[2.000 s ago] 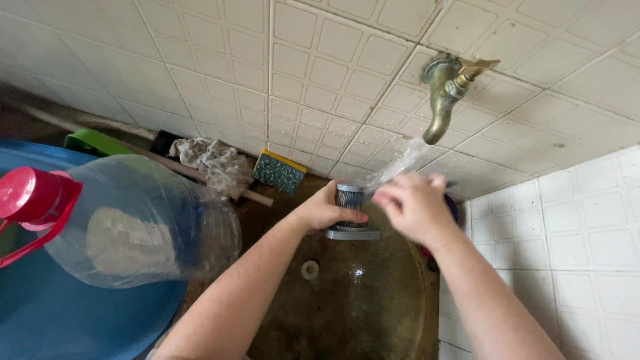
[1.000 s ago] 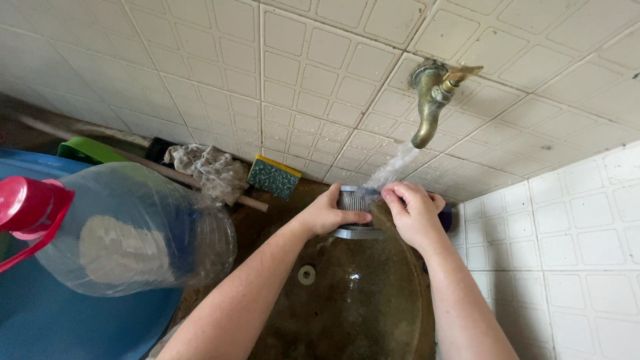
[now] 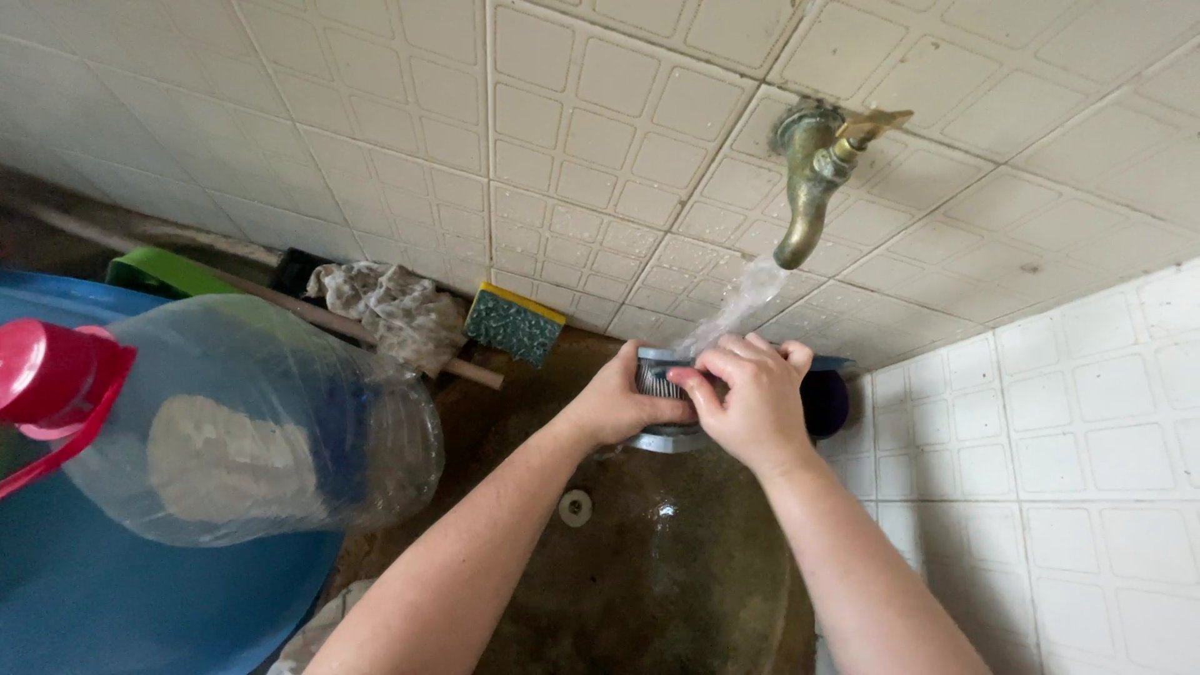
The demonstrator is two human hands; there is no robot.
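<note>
My left hand (image 3: 623, 398) grips a pleated cylindrical filter (image 3: 659, 381) with pale grey-blue end caps, fingers around its left side. My right hand (image 3: 750, 394) is at the filter's right side, closed on the handle end of a thin dark tool, perhaps a brush; part of it shows beyond the hand, and its working end is hidden. Water (image 3: 741, 295) runs from a brass tap (image 3: 808, 192) on the tiled wall, down behind the filter and both hands. Below them lies the wet basin (image 3: 647, 572) with a round drain fitting (image 3: 576, 507).
A large clear plastic jug (image 3: 253, 422) with a red cap lies over a blue tub (image 3: 112, 581) at left. A green-and-yellow sponge (image 3: 516, 323), a crumpled rag (image 3: 389, 309) and a wooden stick (image 3: 473, 373) are along the wall. A dark purple container (image 3: 827, 403) stands behind my right hand.
My right hand has come in over the filter from its right side. My left hand has kept hold of the filter, and water has kept running from the tap.
</note>
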